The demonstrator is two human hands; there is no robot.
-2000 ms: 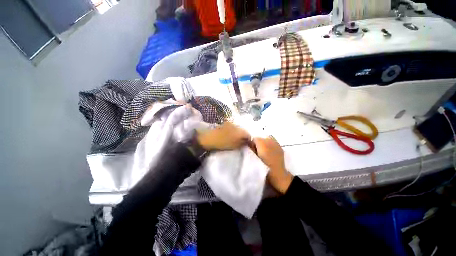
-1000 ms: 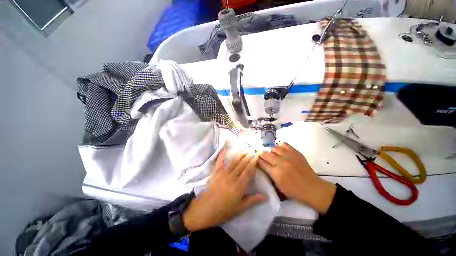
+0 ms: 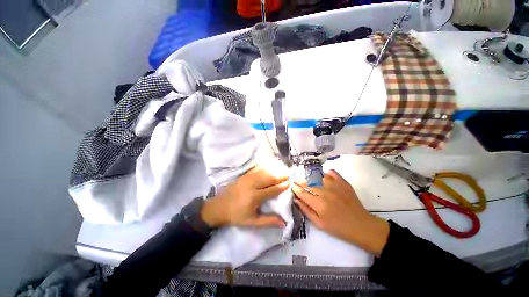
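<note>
A checked garment [image 3: 110, 145] with white lining [image 3: 226, 145] lies bunched left of the needle, its end running under the lit presser foot [image 3: 293, 165] of the white sewing machine [image 3: 325, 87]. My left hand [image 3: 246, 200] lies flat on the white cloth just left of the needle. My right hand [image 3: 339, 209] rests on the cloth edge just right of it, fingertips near the presser foot. A narrow dark checked strip [image 3: 298, 223] shows between my hands. Glare hides the exact needle point.
Snips [image 3: 446, 200] with orange-yellow and red handles lie right of my right hand. A pinned checked scrap [image 3: 415, 93] hangs on the machine head. A thread cone [image 3: 481, 13] stands behind. A tape measure strip [image 3: 278, 277] runs along the front edge. A blue crate [image 3: 183, 40] is behind.
Both hands were pinching cloth in front of the needle; they then moved to it and lie flat. Since one second ago the garment has shifted left and the white cloth's corner no longer hangs over the front edge.
</note>
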